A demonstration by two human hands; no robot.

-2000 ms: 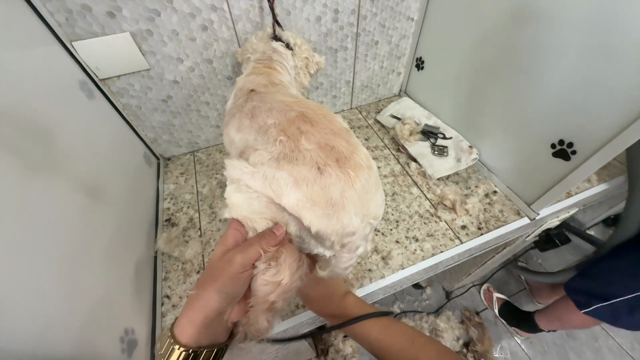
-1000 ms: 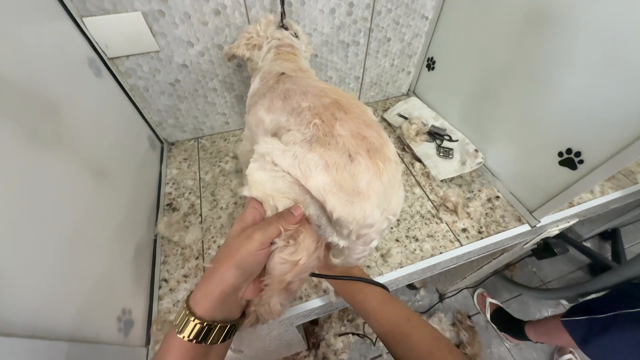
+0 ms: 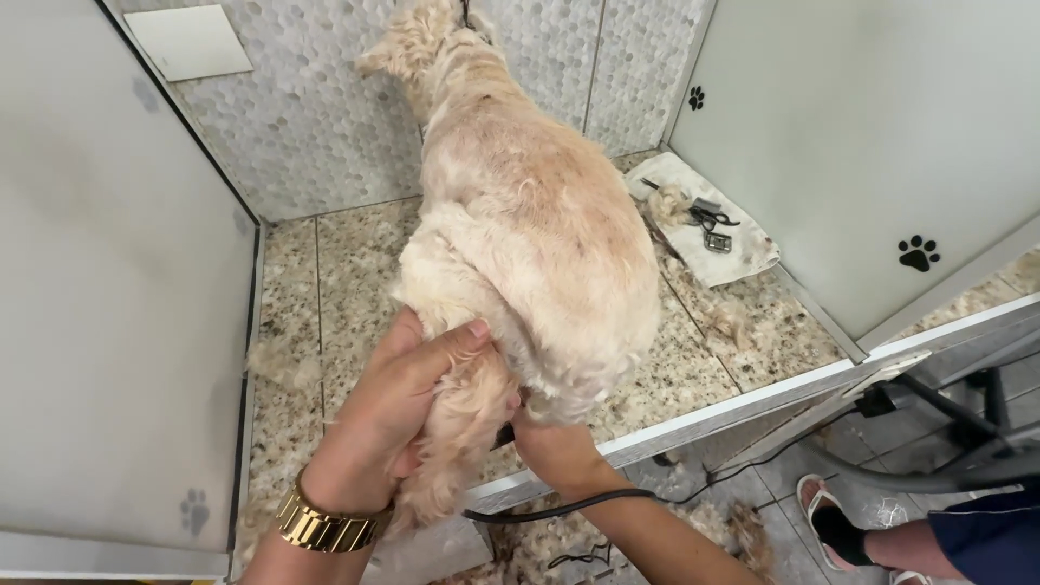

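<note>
A cream-coloured dog stands on the speckled granite counter with its back to me, its coat short on the body and longer on the leg. My left hand, with a gold watch at the wrist, grips the dog's raised hind leg. Beneath the rump, my right hand is partly hidden by the fur. A small dark part of a tool shows beside its fingers, and a black cord crosses the forearm. A dark lead runs up from the dog's neck.
Scissors and a small metal blade lie on a white towel at the right. Frosted panels flank the counter. Loose fur lies on the counter and floor. Another person's sandalled foot is at the lower right.
The dog's head has turned to the left since the earliest frame. My left hand keeps its hold on the leg. The cord now lies across my right forearm.
</note>
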